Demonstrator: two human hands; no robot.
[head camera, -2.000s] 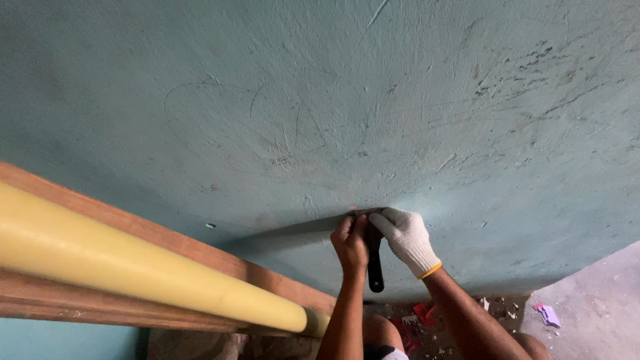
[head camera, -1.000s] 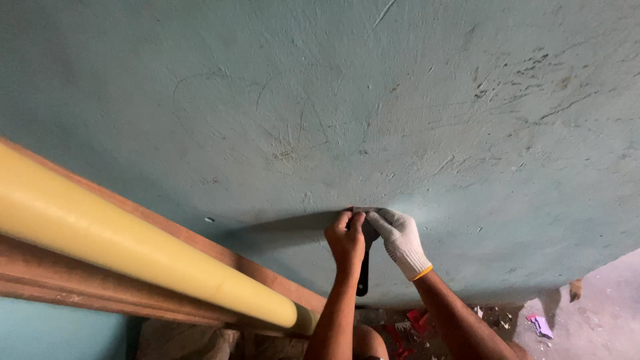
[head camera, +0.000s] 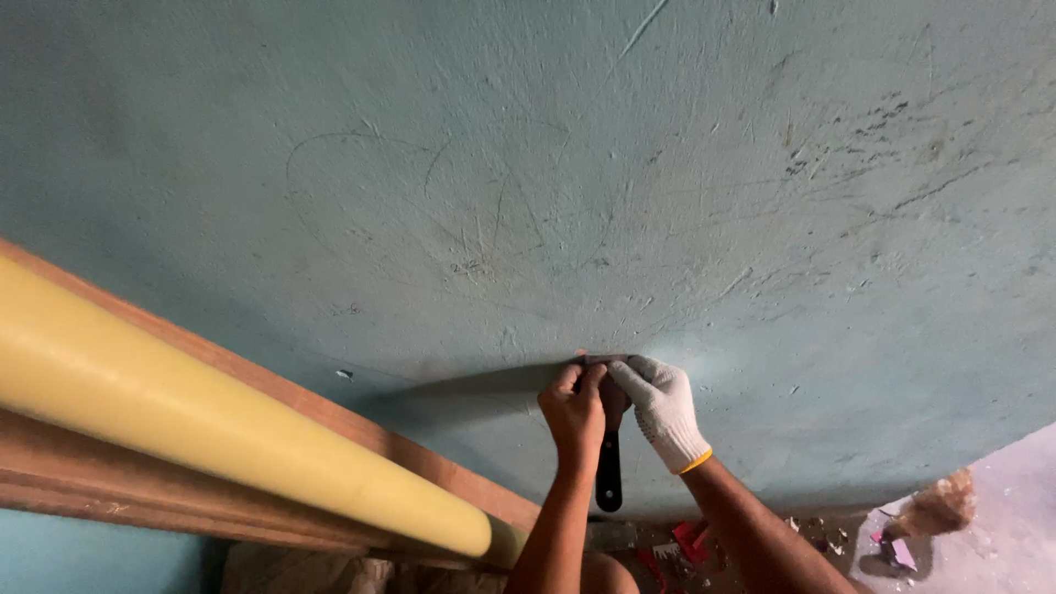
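A putty knife (head camera: 609, 474) with a black handle hangs handle-down between my hands, its blade edge up against the blue-green painted wall (head camera: 511, 206). My bare left hand (head camera: 577, 404) pinches the left side of the blade with fingers and thumb. On the right side of the blade, my right hand (head camera: 664, 408) grips it in a white knitted glove with a yellow cuff. The fingers partly hide the blade. Pencil lines, scratches and dark marks cover the wall above the hands.
A yellow pipe (head camera: 239, 404) runs diagonally at the left, alongside a brown wooden frame (head camera: 330, 404). Paint flakes and red scraps (head camera: 691, 540) lie on the floor at the wall's foot. At the lower right are a brownish lump (head camera: 936, 505) and a pink scrap (head camera: 902, 554).
Both hands keep their hold on the putty knife by the wall. The brownish lump at the lower right has come into view since the earliest frame.
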